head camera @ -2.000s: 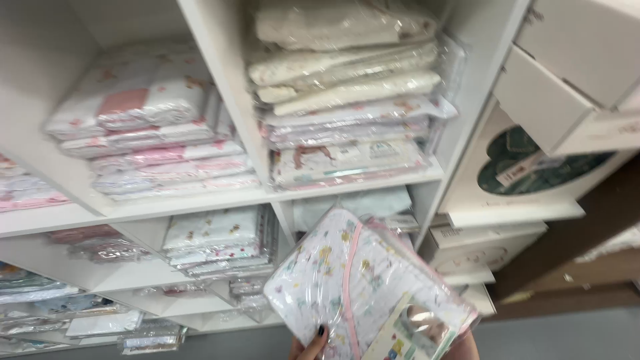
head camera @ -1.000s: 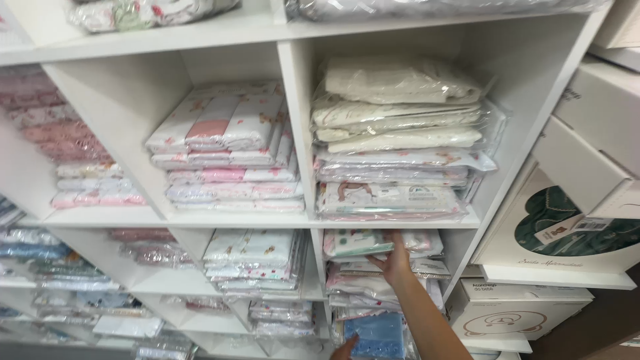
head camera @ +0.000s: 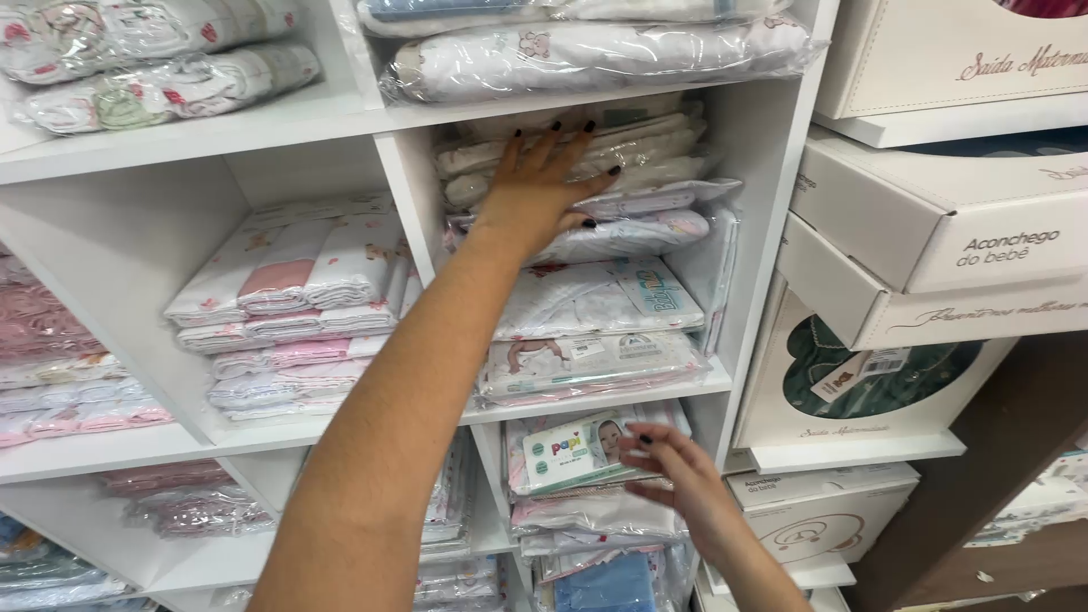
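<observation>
My left hand (head camera: 544, 191), fingers spread, lies on the upper packages of a stack in a white shelf compartment; cream textile packages (head camera: 671, 140) in clear plastic are under and beside its fingers. Beneath them, a white printed textile package (head camera: 586, 297) rests above one with a baby picture (head camera: 578, 361). My right hand (head camera: 671, 467) hovers at the compartment below, its fingers apart and slightly curled, in front of a textile package with a printed card (head camera: 569, 450). Whether the right fingertips touch that package I cannot tell. A blue wrapped textile (head camera: 603, 586) sits lower in that stack.
White shelf dividers (head camera: 769, 204) frame the compartments. Folded white and pink textiles (head camera: 297, 280) are stacked at the left, with wrapped bundles (head camera: 170, 93) above. Cream cardboard boxes (head camera: 935, 229) stick out at the right, one with a window showing green fabric (head camera: 875, 365).
My left hand now reaches onto the upper stack. Two seconds ago a wrapped printed textile was held in front of the shelves; it is no longer held. The view has shifted.
</observation>
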